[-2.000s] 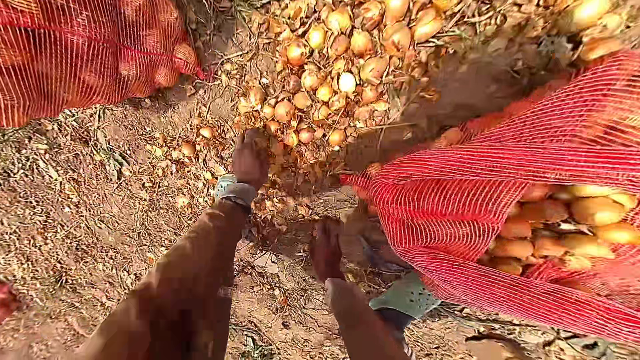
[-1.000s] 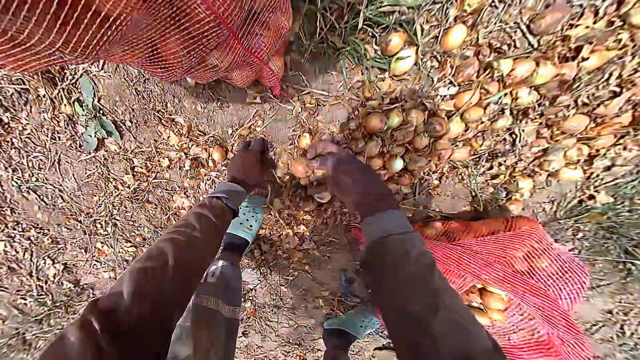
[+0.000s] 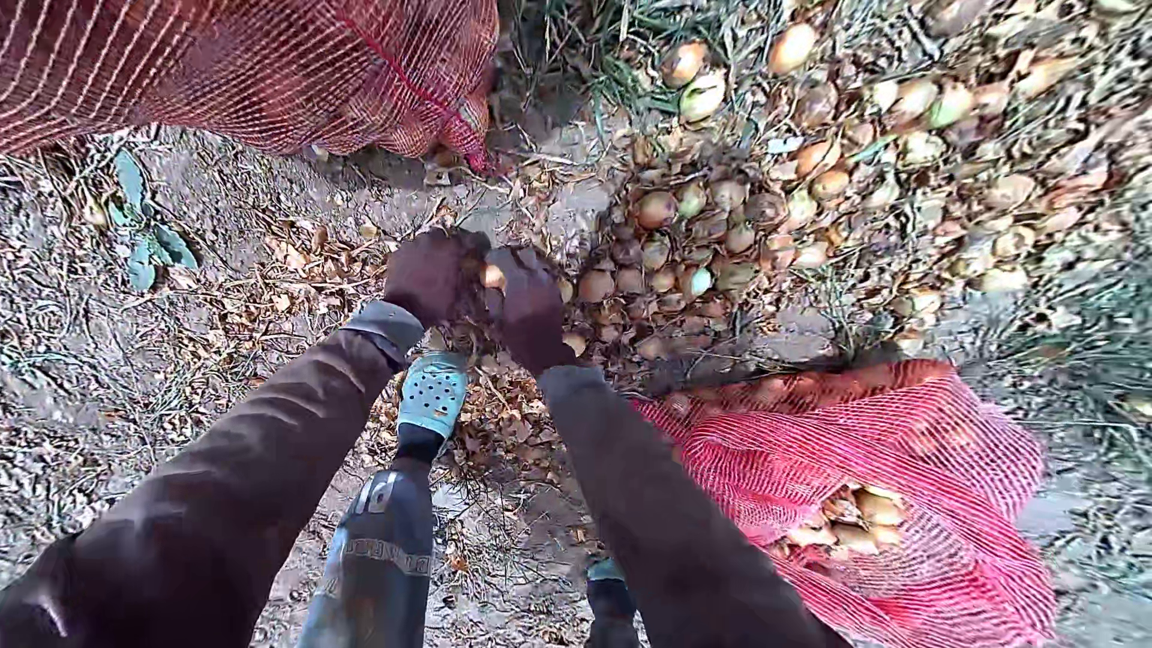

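Note:
My left hand (image 3: pixel 436 274) and my right hand (image 3: pixel 529 306) are close together, low over the ground at the centre of the view. A small onion (image 3: pixel 492 276) shows between them, at the fingers of my right hand; which hand bears it is not plain. The left fingers are hidden behind the back of the hand. Just right of my hands lies a pile of loose onions (image 3: pixel 661 256) among dry skins. A red mesh sack (image 3: pixel 936 477) at the lower right has onions (image 3: pixel 859 517) showing in its opening.
A large filled red mesh sack (image 3: pixel 270 81) lies at the upper left. More onions (image 3: pixel 927 108) are strewn over the upper right. A leafy green weed (image 3: pixel 144 225) grows at the left. My foot in a light blue clog (image 3: pixel 432 393) is just below my left hand.
My right hand, low beside the open sack two seconds ago, has moved up to the onions and then close to my left hand. The view has shifted.

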